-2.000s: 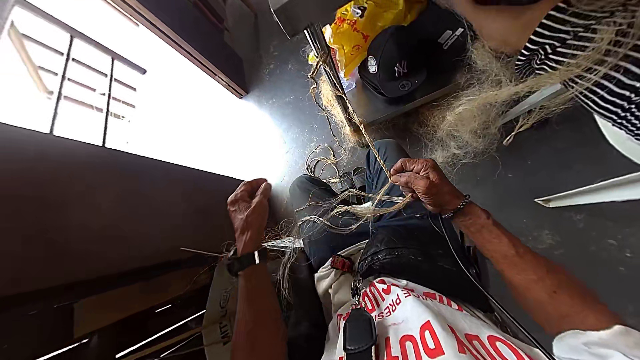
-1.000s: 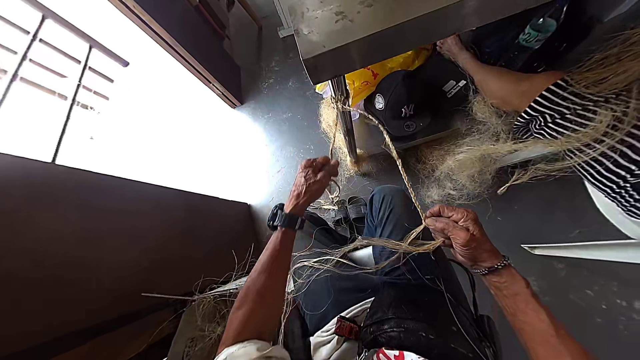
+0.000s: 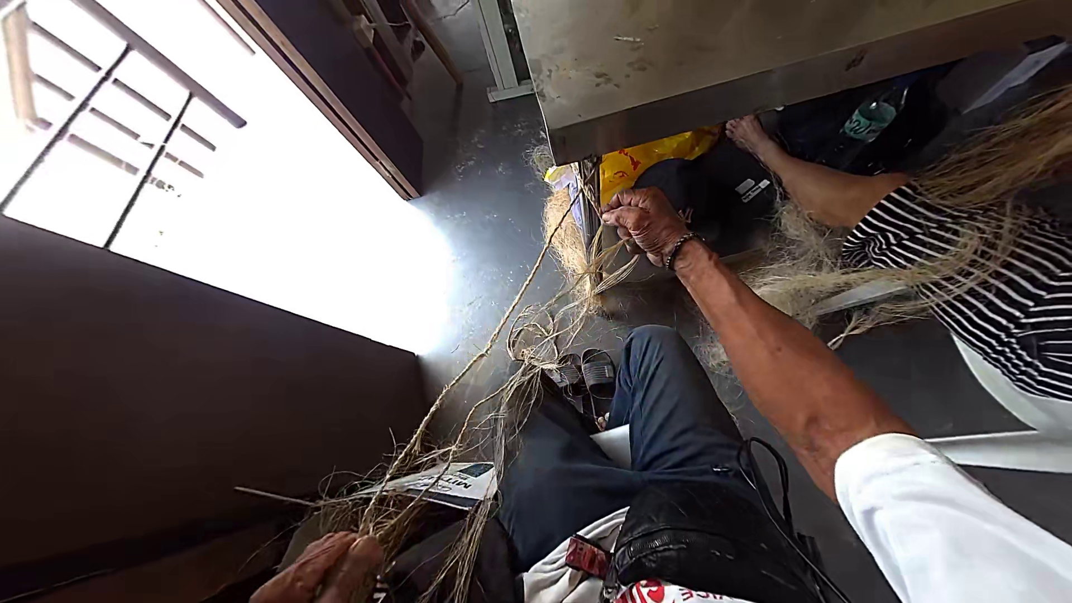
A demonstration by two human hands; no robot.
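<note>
A twisted natural-fibre cord (image 3: 487,345) runs from the table leg (image 3: 589,219) down to the lower left. At its lower end my left hand (image 3: 322,569) is closed on the cord and its loose fibres, partly cut off by the bottom edge. My right hand (image 3: 643,222) is up beside the table leg, fingers closed around fibre strands near the cord's upper part. Loose fibres (image 3: 536,352) hang in loops between the hands, over my left knee. A bundle of pale fibre (image 3: 563,239) hangs by the table leg.
A metal-topped table (image 3: 712,67) juts in above. Under it lie a yellow plastic bag (image 3: 662,159), a black cap (image 3: 682,188) and a plastic bottle (image 3: 871,117). Another person in striped clothing (image 3: 1005,285) sits at the right with fibre on the lap. A dark low wall (image 3: 193,377) stands left.
My left hand has moved from near the table leg down to the lower left. My right hand has moved up from over my knee to the table leg. The cord now slants to the left.
</note>
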